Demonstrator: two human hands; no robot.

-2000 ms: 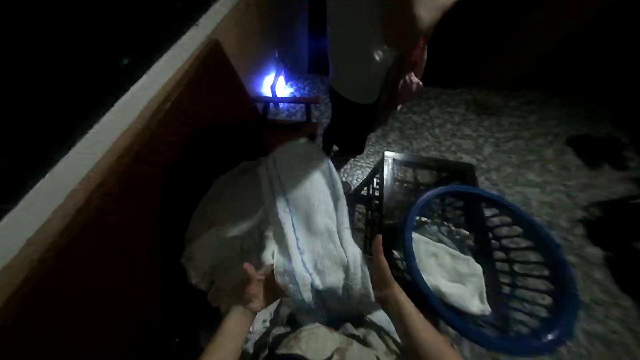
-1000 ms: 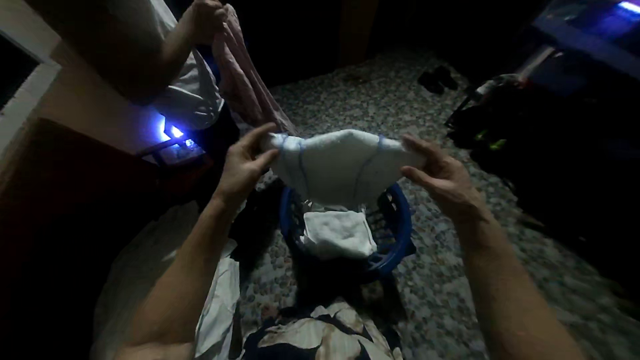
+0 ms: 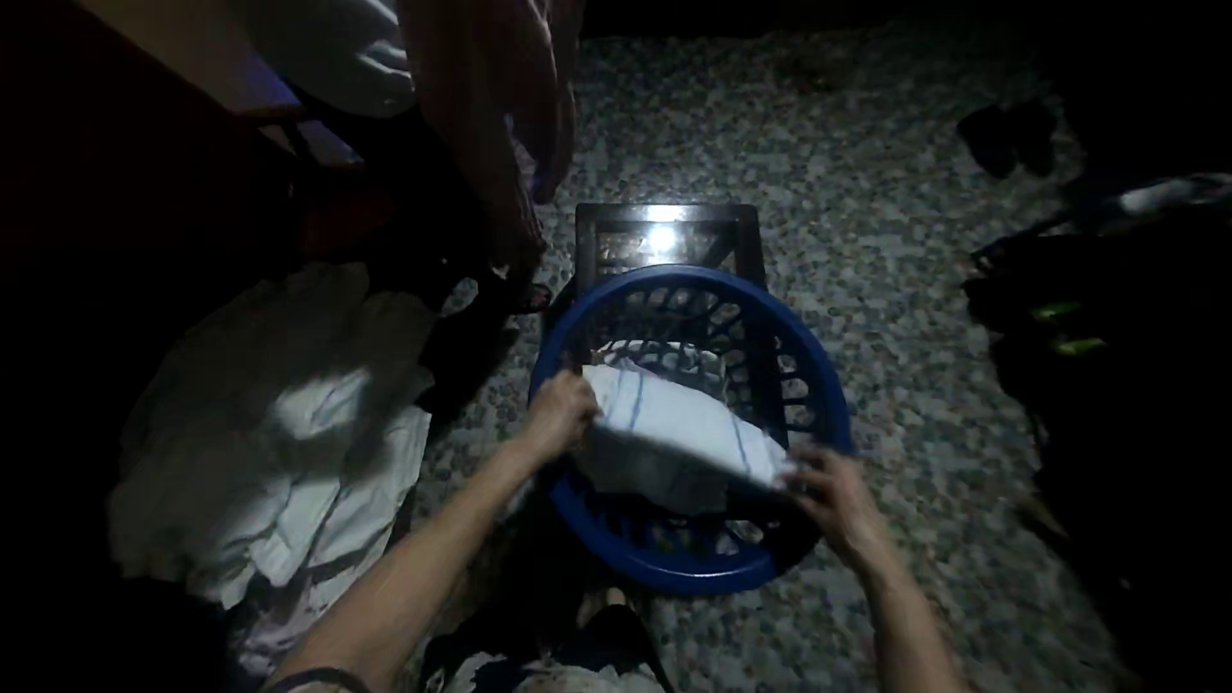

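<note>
A folded white cloth with blue stripes [image 3: 688, 419] is stretched between my two hands, over the inside of a blue plastic laundry basket [image 3: 688, 576]. My left hand [image 3: 561, 414] grips its left end near the basket's left rim. At the basket's right side, my right hand [image 3: 830, 491] holds the other end, with the fingers a little blurred. Below the striped cloth, more white cloth [image 3: 654, 476] lies in the basket, partly hidden by it. A large heap of pale cloth [image 3: 279, 414] is on my left.
Beneath the basket's far side is a dark frame-like stand [image 3: 666, 214]. A person stands at the upper left beside hanging pinkish cloth [image 3: 486, 87]. Dark footwear [image 3: 1008, 138] lies on the pebble-patterned floor [image 3: 866, 192] at the upper right, above dark, unclear items.
The striped cloth, held up above the basket a second ago, is now lower, inside its rim, and still between my hands. The view has tilted downward.
</note>
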